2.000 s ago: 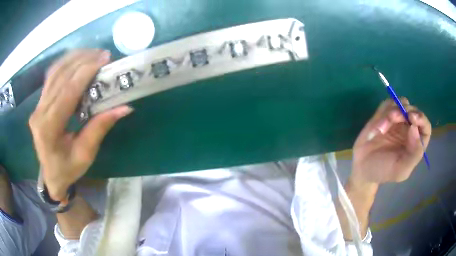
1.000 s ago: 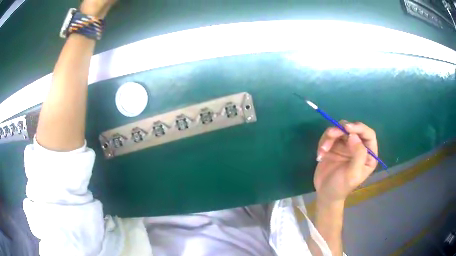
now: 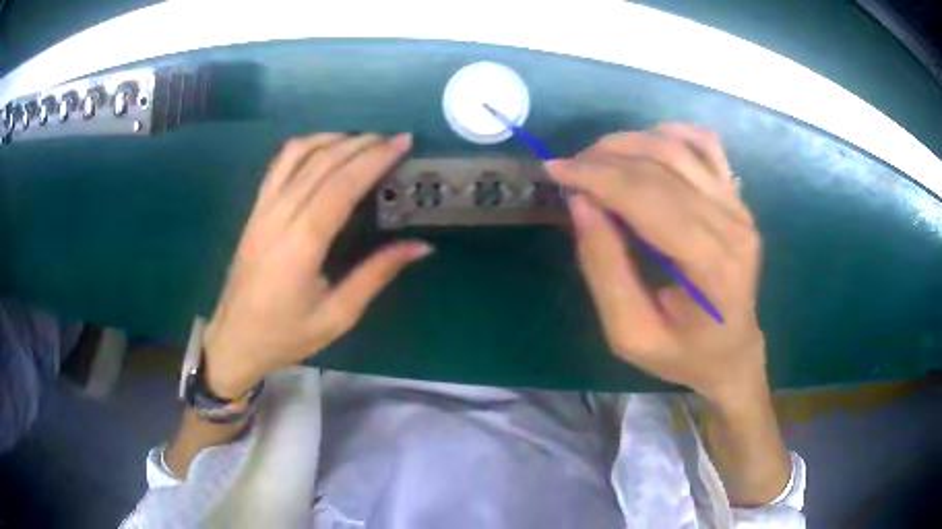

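Observation:
The grey strip fixture lies on the green bench in front of me, with dark squarish parts in its recesses. Its right part is hidden behind my right hand. My right hand holds the blue paintbrush like a pen, its tip over or in the white round dish just behind the fixture. My left hand is at the fixture's left end, thumb and fingers apart around it, not closed on it.
Other grey fixtures sit side by side at the back left of the bench. A white strip runs along the back. Another person's sleeve shows at the lower left edge.
My left hand has come back from the far left to the fixture's left end. My right hand has moved left, bringing the brush tip to the dish. The view has shifted.

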